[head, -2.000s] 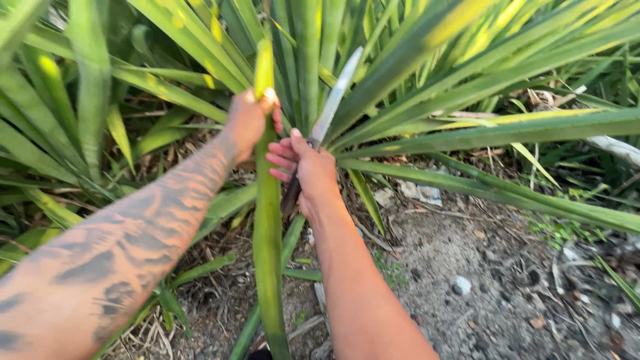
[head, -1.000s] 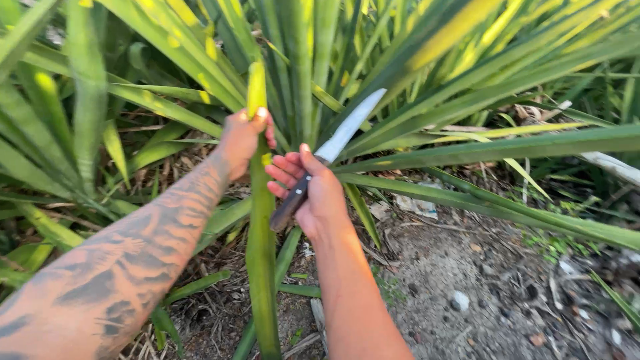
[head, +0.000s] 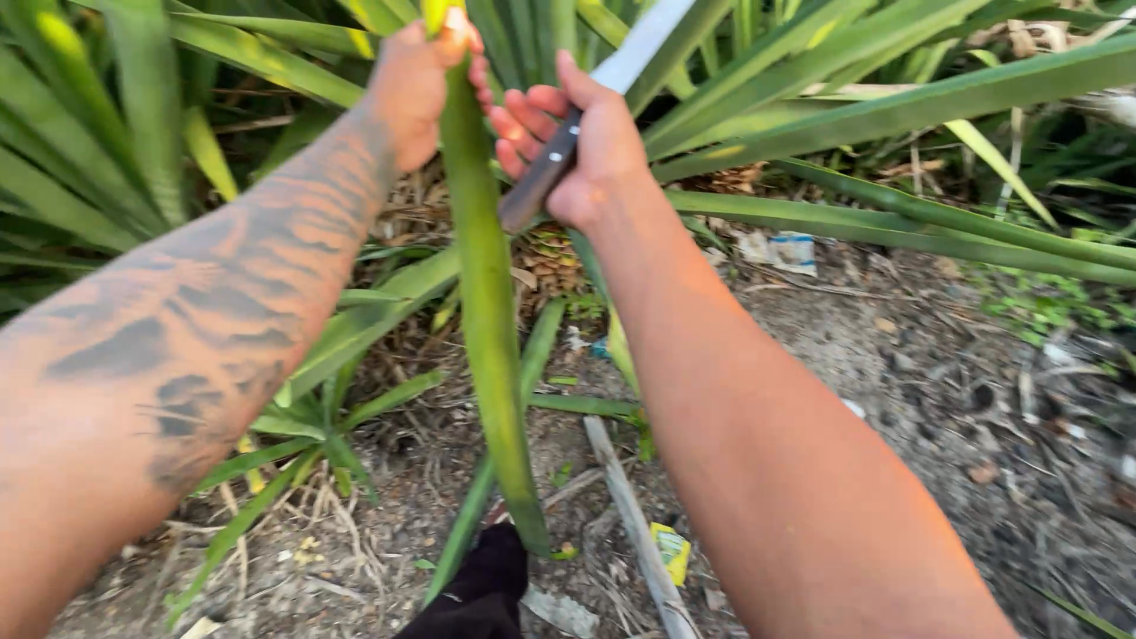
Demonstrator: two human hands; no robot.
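Note:
My left hand (head: 413, 93), at the upper left of centre, grips a long green leaf (head: 484, 293) near its yellowish upper end. The leaf hangs down between my forearms, its lower tip beside a dark-clothed foot or leg. Just right of it is my right hand (head: 590, 142), palm turned up, with a knife (head: 555, 158) lying across it. The thumb rests on the knife's dark riveted handle and the other fingers are loosely spread. The steel blade points up and right, away from the leaf, its tip cut off by the frame's top edge.
Long stiff leaves of a large plant (head: 887, 115) fan across the top and right. A smaller spiky plant (head: 328, 426) grows at lower left. On the littered soil lie a grey stick (head: 643, 532), a yellow wrapper (head: 672, 552) and a pale blue-edged scrap (head: 792, 252). Dark fabric (head: 484, 590) shows at the bottom.
The view has tilted down, bringing the dark fabric and yellow wrapper into sight. Both hands keep hold of the leaf and the knife.

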